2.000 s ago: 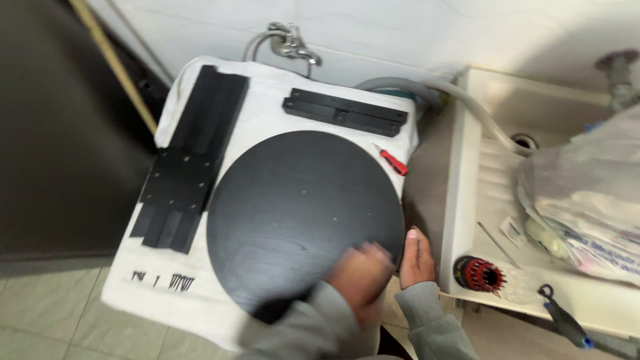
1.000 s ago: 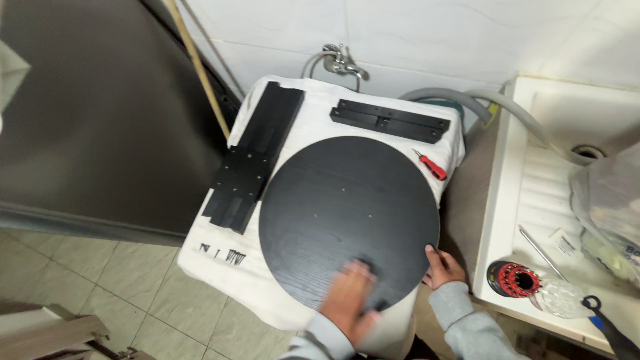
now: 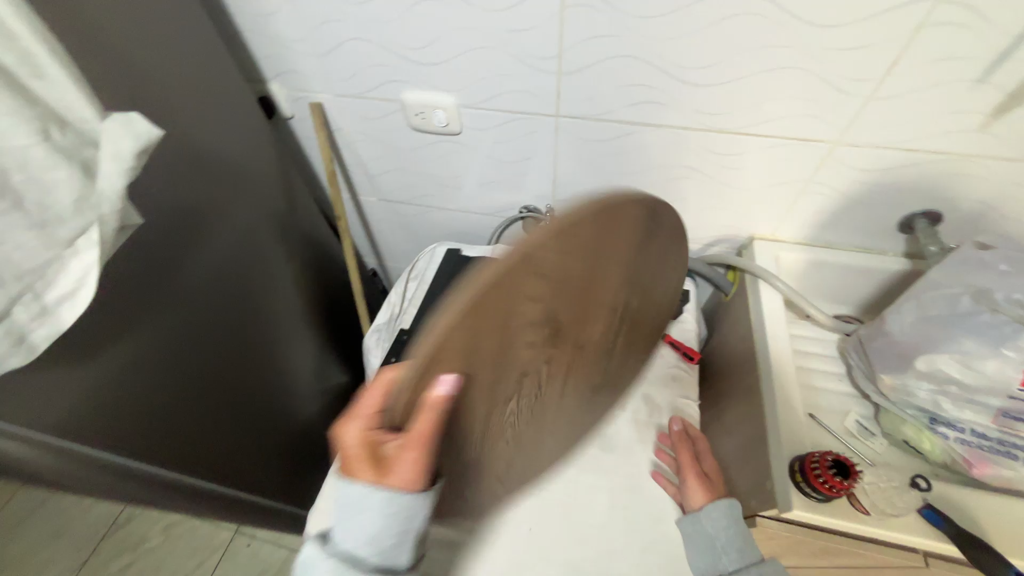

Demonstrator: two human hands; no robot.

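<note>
My left hand [image 3: 396, 436] grips the lower left edge of a round wooden board [image 3: 552, 344], thumb on its brown wood-grain face. The board is blurred and held tilted above a white cloth [image 3: 592, 496]. Away from the board, my right hand [image 3: 692, 464] has its fingers apart over the cloth's right side and holds nothing. Behind the board, part of a black flat piece [image 3: 436, 288] shows at the left. A red-handled tool [image 3: 682, 349] lies near the cloth's right edge. The board hides much of the cloth.
At the right is a sink [image 3: 764, 360] with a plastic bag [image 3: 952, 368], a red and black bit holder [image 3: 826, 475], a metal rod [image 3: 840, 438] and a blue-and-black handle [image 3: 960, 536]. A dark panel [image 3: 200, 280] stands left, beside a wooden stick [image 3: 340, 216]. Hoses run behind.
The round board, lying black side up on the cloth before, is now raised and tilted with its brown face showing. My left hand has taken hold of it; my right hand is off its edge.
</note>
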